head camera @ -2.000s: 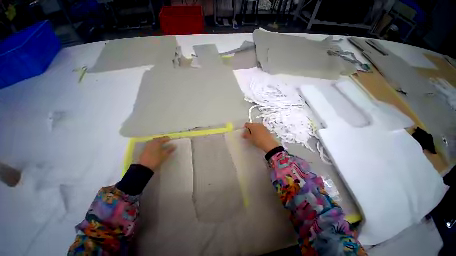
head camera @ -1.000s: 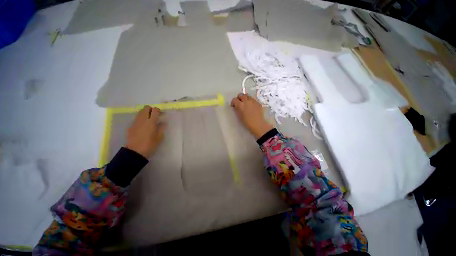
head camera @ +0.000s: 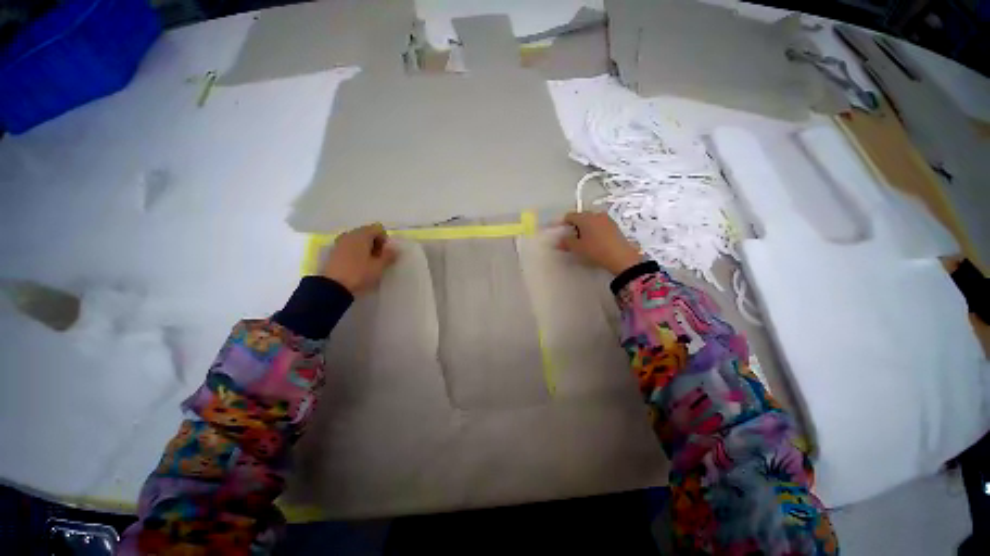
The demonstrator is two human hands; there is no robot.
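Note:
A pale, thin slotted sheet (head camera: 407, 310) lies over the grey-beige sheet (head camera: 489, 315), its two arms on either side of the long slot. Yellow tape (head camera: 461, 231) runs along the far side, and a thinner yellow line shows by the slot's right edge. My left hand (head camera: 362, 258) pinches the far end of the slotted sheet's left arm, at the tape. My right hand (head camera: 597, 239) pinches the far end of its right arm, just right of the tape corner. The fingertips partly hide the held edges.
A heap of white cord (head camera: 651, 185) lies beyond my right hand. White padding sheets (head camera: 868, 337) are stacked at right. More grey-beige pieces (head camera: 434, 141) lie beyond the tape. A blue crate (head camera: 71, 60) stands far left. A dark sleeve or hand part (head camera: 972, 288) shows at the right edge.
The camera view has shifted. Both hands remain at the far edge. The slotted sheet's left arm, lying flatter a second ago, now shows raised and curved under my left hand.

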